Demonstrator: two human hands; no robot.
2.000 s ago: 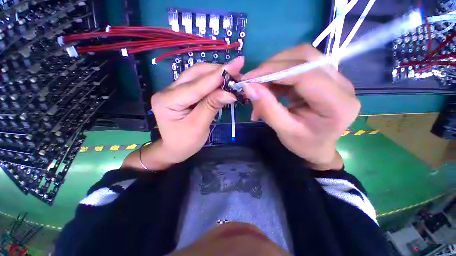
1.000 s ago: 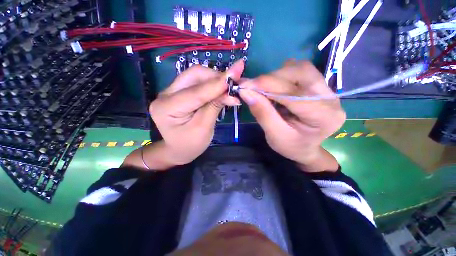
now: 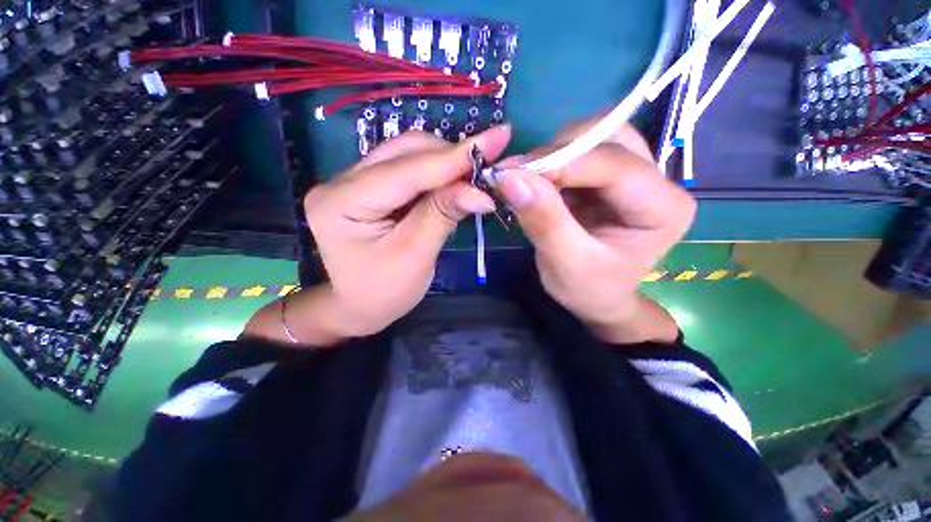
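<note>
My left hand (image 3: pixel 383 219) pinches a small single board (image 3: pixel 479 168) between thumb and fingertips, near the middle of the view. My right hand (image 3: pixel 613 219) pinches the end of a white cable (image 3: pixel 602 127) against the board. The cable curves up and away to the top of the view. Whether its end sits in the board's socket is hidden by the fingertips. Another short white strip with a blue end (image 3: pixel 481 250) hangs below my left fingertips. Behind my hands a board panel (image 3: pixel 449 39) lies on the mat, with red cables (image 3: pixel 306 76) across it.
A large tiered stack of panels (image 3: pixel 92 163) fills the left side. Loose white cables (image 3: pixel 697 102) lie on a black tray (image 3: pixel 761 127) at the right. Wired panels (image 3: pixel 822 97) with red and white cables are at the far right. The green mat's front edge runs behind my wrists.
The white cable has swung from pointing right to curving upward. My right hand has shifted slightly left. Both hands still meet at the small board.
</note>
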